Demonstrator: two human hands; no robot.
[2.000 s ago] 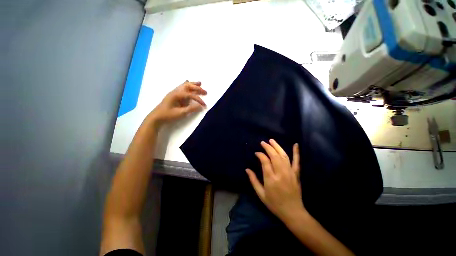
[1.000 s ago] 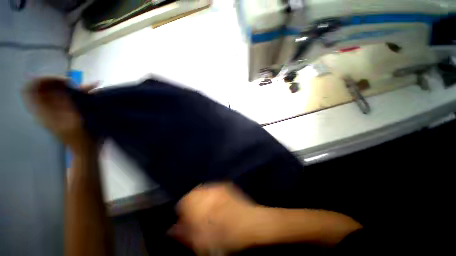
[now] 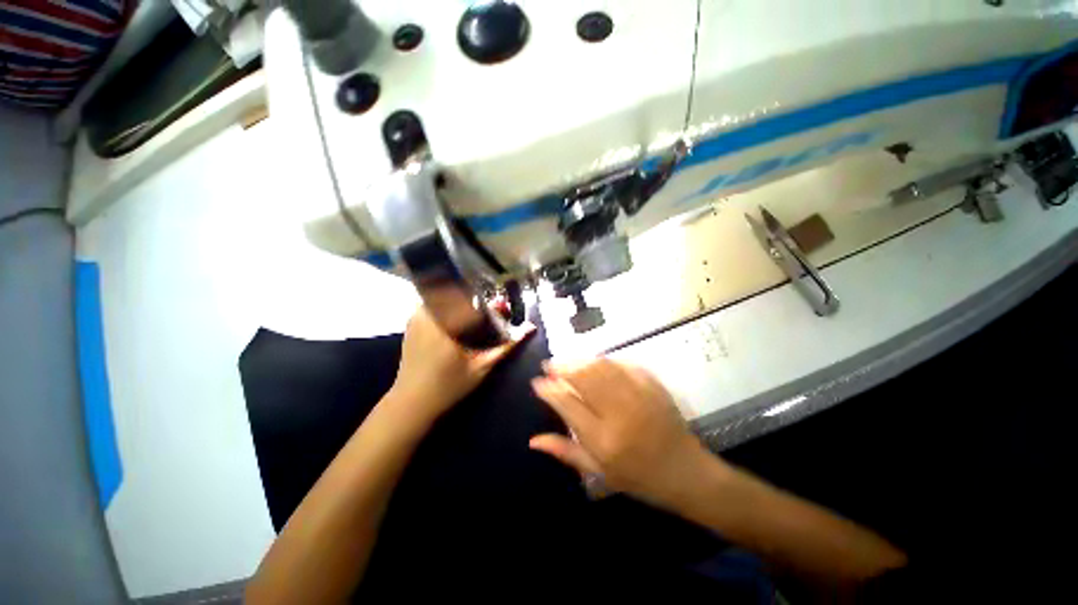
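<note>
A dark fabric panel (image 3: 343, 402) lies on the white table left of and below the needle area and hangs over the front edge. My left hand (image 3: 449, 360) lies on the fabric beside the needle area, its fingertips partly hidden by the shiny curved guard. My right hand (image 3: 615, 425) is at the fabric's right edge, just in front of the needle area, thumb and fingers bent; whether it pinches the fabric is unclear. The white sewing machine (image 3: 520, 118) with a blue stripe stands over the needle area, lit brightly below the head.
Silver thread snips (image 3: 794, 266) lie on the bed to the right, beside a small brown square (image 3: 811, 233). Blue tape (image 3: 97, 384) is at the table's left edge. A metal fitting (image 3: 981, 189) sits at far right. A dark rounded object (image 3: 154, 104) is at the back left.
The view has shifted towards the machine, which now fills the top. The fabric has moved from the open table to the needle area. Both hands have come together near the needle.
</note>
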